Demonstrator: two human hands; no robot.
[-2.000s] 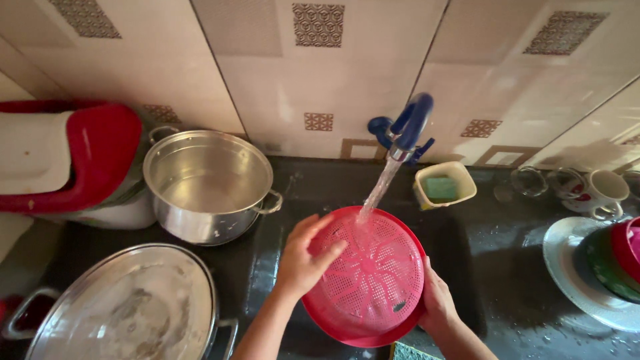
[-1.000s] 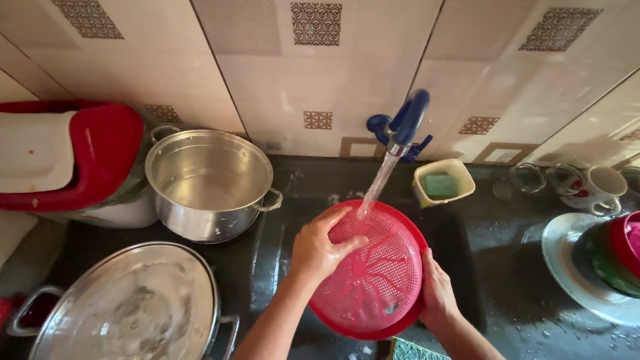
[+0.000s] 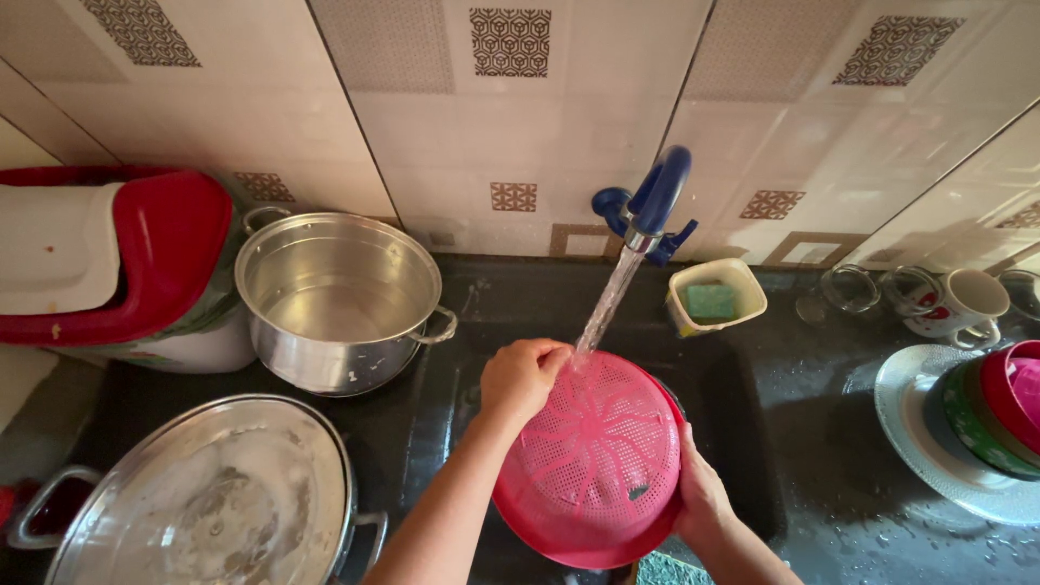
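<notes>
A pink plastic colander (image 3: 597,455) is tilted under the stream from a blue faucet (image 3: 662,195), its perforated base facing me, with a hole near the lower right of the base. My left hand (image 3: 524,378) touches its upper left rim with curled fingers, close to where the water lands. On the right side, my right hand (image 3: 703,487) grips the rim, its fingertips hidden behind. Below lies the dark sink basin (image 3: 735,406). Part of a green scouring pad (image 3: 670,570) shows under the colander's lower edge.
Left of the sink stand a steel pot (image 3: 337,357), a large lidded pot (image 3: 211,496) and a red-rimmed bin (image 3: 179,260). A tub (image 3: 682,313) holding a sponge (image 3: 710,301) sits behind the basin. Glasses, a mug (image 3: 959,305), a glass plate (image 3: 902,422) and stacked bowls (image 3: 967,414) are at right.
My left hand has moved up from the colander's perforated base to its upper left edge, and its spread fingers have curled. My right hand stays on the right rim.
</notes>
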